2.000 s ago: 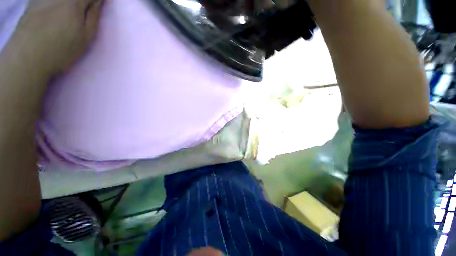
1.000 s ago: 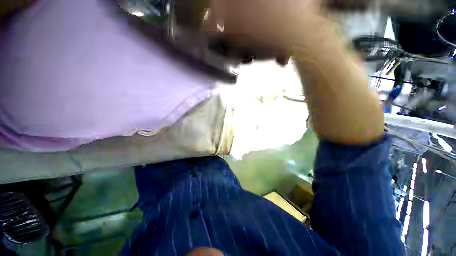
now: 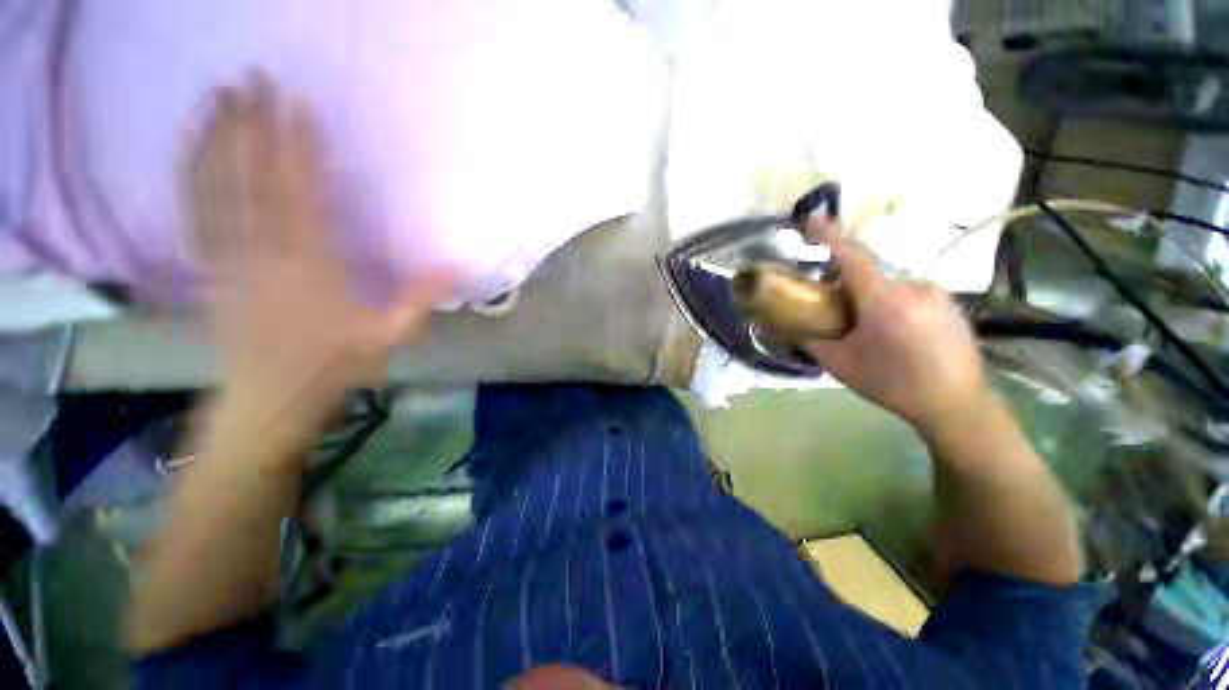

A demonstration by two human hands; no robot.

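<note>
The pale pink top [image 3: 445,121] lies spread on the grey-white pressing board [image 3: 593,303], its right part washed out by glare. My left hand [image 3: 290,243] is blurred, with fingers extended over the top, and holds nothing visible. The steam iron [image 3: 721,297] stands on the white cloth [image 3: 876,121] at the board's right end, its pointed front to the left. My right hand [image 3: 903,330] is at the tan handle [image 3: 795,299], with fingers around its right end. A thin white loop [image 3: 501,299] hangs at the top's near edge.
A tan hose [image 3: 1078,209] and black cables [image 3: 1119,290] run right from the iron. A yellow box [image 3: 863,580] stands on the green floor [image 3: 768,458] below. Dark metal framing [image 3: 337,445] shows under the board. Blurred equipment fills the right side.
The iron has moved from over the pink top to the white cloth on the right, with my right hand. My left hand has come into view over the top.
</note>
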